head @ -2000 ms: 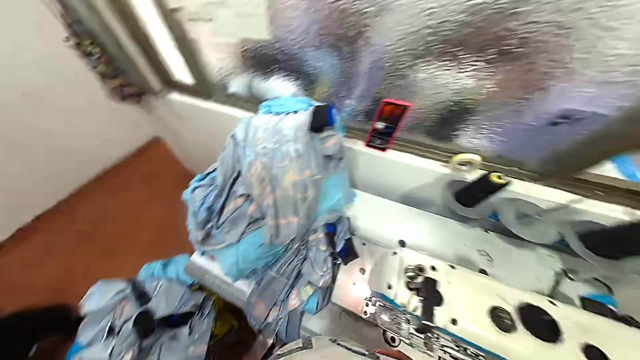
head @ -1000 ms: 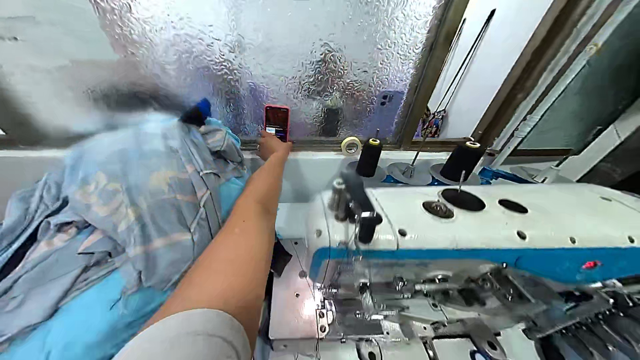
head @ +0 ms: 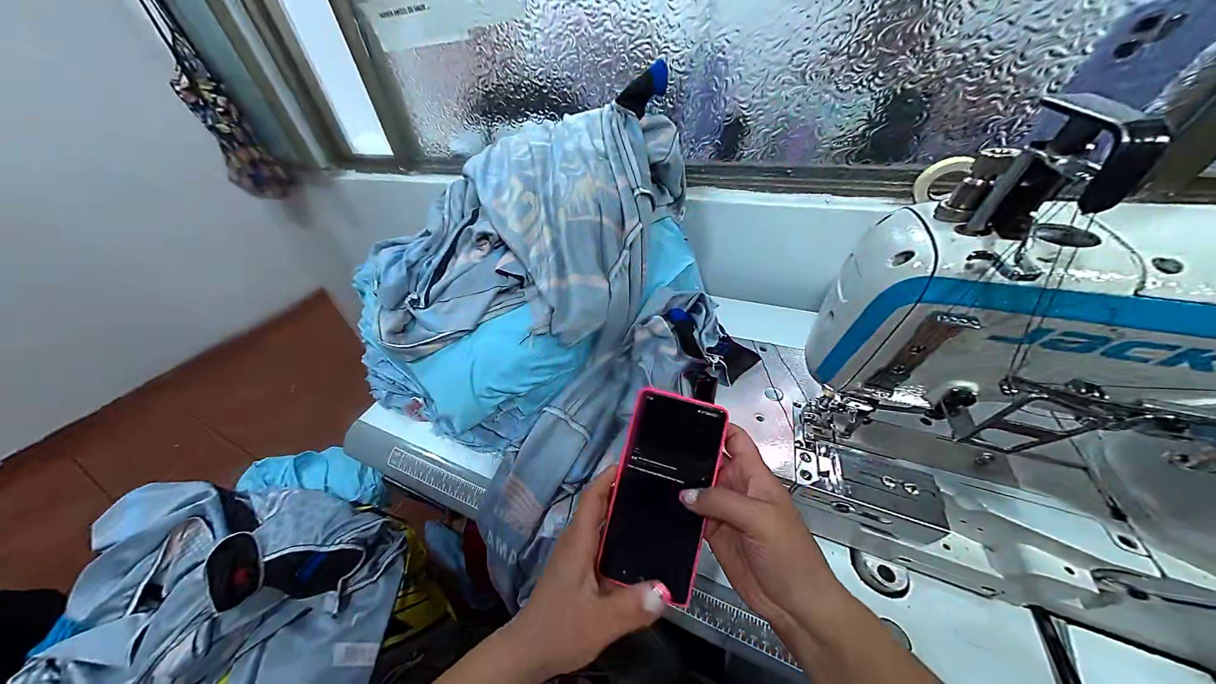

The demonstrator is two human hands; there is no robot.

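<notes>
Both hands are around a smartphone in a pink-red case (head: pixel 660 513), its dark screen facing up at me. My left hand (head: pixel 579 584) grips its left side and lower edge, the thumb at the bottom of the screen. My right hand (head: pixel 760 522) is at its right side, with the thumb over the screen. Beyond the phone, a pile of grey-blue patterned and light blue fabric pieces (head: pixel 560 209) lies on the sewing table (head: pixel 418 456). Right of my hands is a white and blue Jack sewing machine (head: pixel 969 304), with its metal needle area near my right hand.
More grey-blue garments (head: pixel 247 560) are heaped at the lower left, beside the table. A textured glass window (head: pixel 807 85) with a ledge runs behind the table. A roll of tape (head: pixel 940 178) is on the ledge behind the machine. Reddish-brown floor (head: pixel 209 399) shows at left.
One second ago an arm reached to the phone at the window; now the phone is between both hands above the table's front edge. The view has swung left.
</notes>
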